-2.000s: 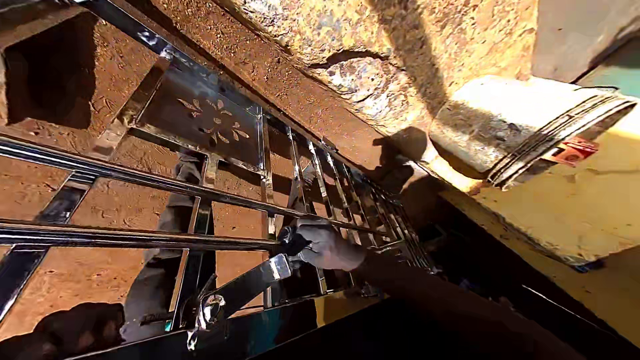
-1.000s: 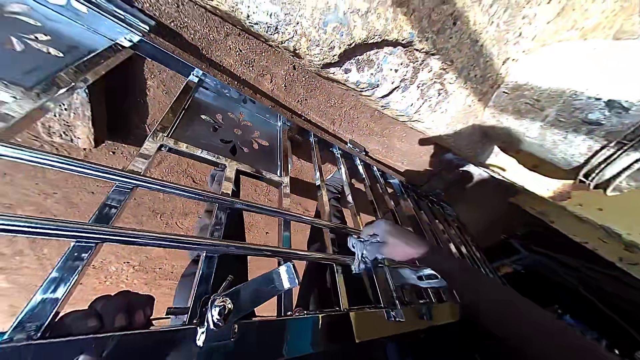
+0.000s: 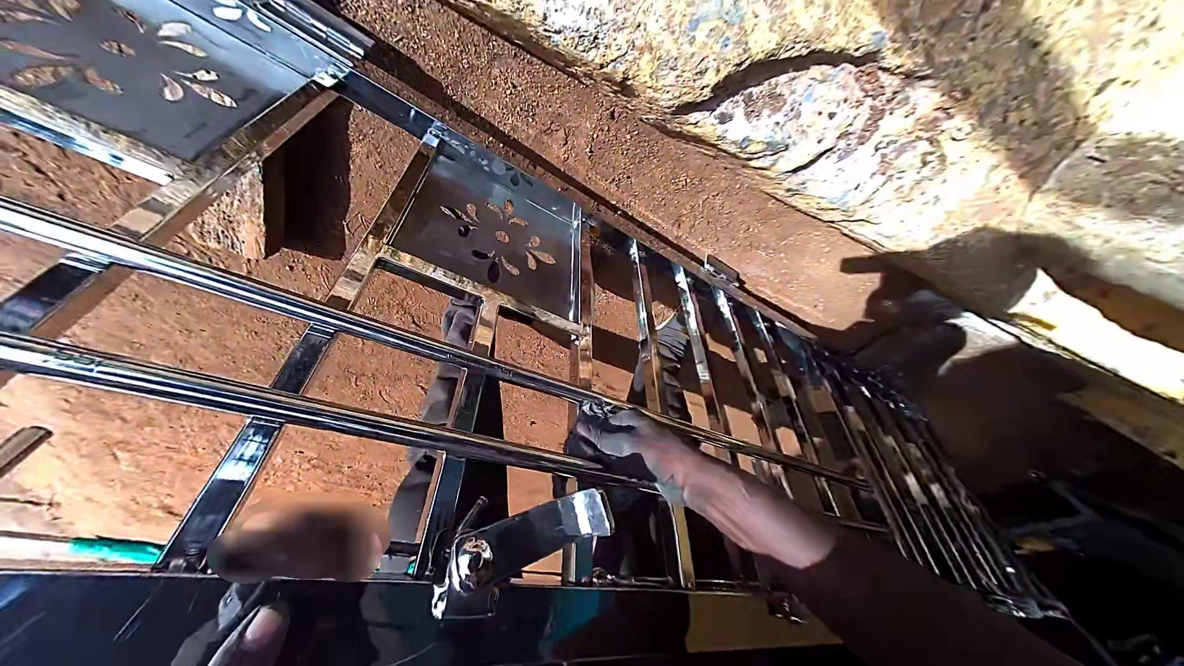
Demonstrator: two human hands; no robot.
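Observation:
My right hand is closed on a crumpled, dark rag at the two long glossy black bars of a metal gate, near the middle. Its fingers are partly hidden by the rag. My left hand, blurred, grips the wide black lower rail of the gate at the lower left, with a thumb or finger showing over its face. Between the hands, a flat metal latch arm sticks up at an angle from the rail. Above lies a gate panel with a cut-out flower pattern.
A second flower-cut panel is at the upper left, above a stone block. Reddish soil shows through the gate. A rough stone wall runs along the upper right. Dark-clothed legs show through the bars. Narrow upright bars continue rightward.
My right hand went rightward along the bars between the first two frames, then came back left toward the latch arm. My left hand stays on the lower rail. The view has shifted somewhat.

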